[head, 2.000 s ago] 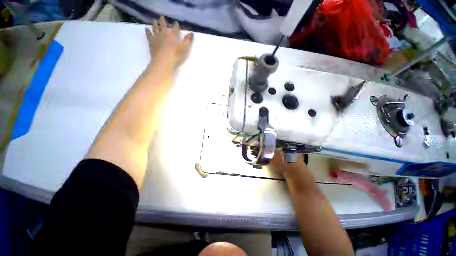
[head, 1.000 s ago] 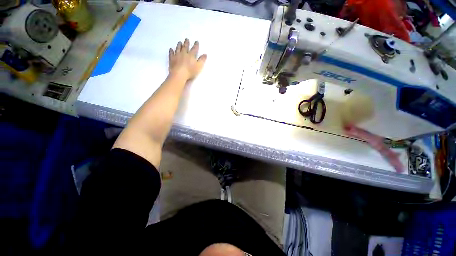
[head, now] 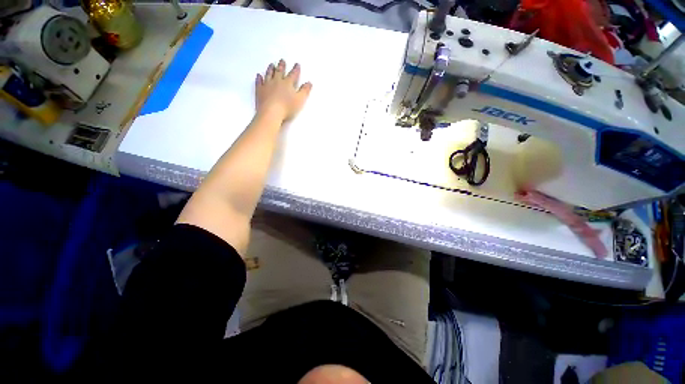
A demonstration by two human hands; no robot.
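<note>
My left hand lies flat on the white tabletop, fingers spread, left of the sewing machine. It holds nothing. My right hand is not in view; only a round skin-toned part shows at the bottom edge and I cannot tell what it is. The white machine head with a blue stripe and "JACK" lettering stands at the right. Its needle and presser foot area has no fabric under it. Black-handled scissors lie on the machine bed, right of the needle.
A pink cloth strip and a tray of small metal parts lie at the table's right end. Blue tape is at the left. Another machine stands far left. Stacked cut pieces and a blue crate are below right.
Since two seconds ago the view has shifted, showing more of the lap and left side. My right arm has left the machine area, uncovering the scissors. My left hand stays flat on the table.
</note>
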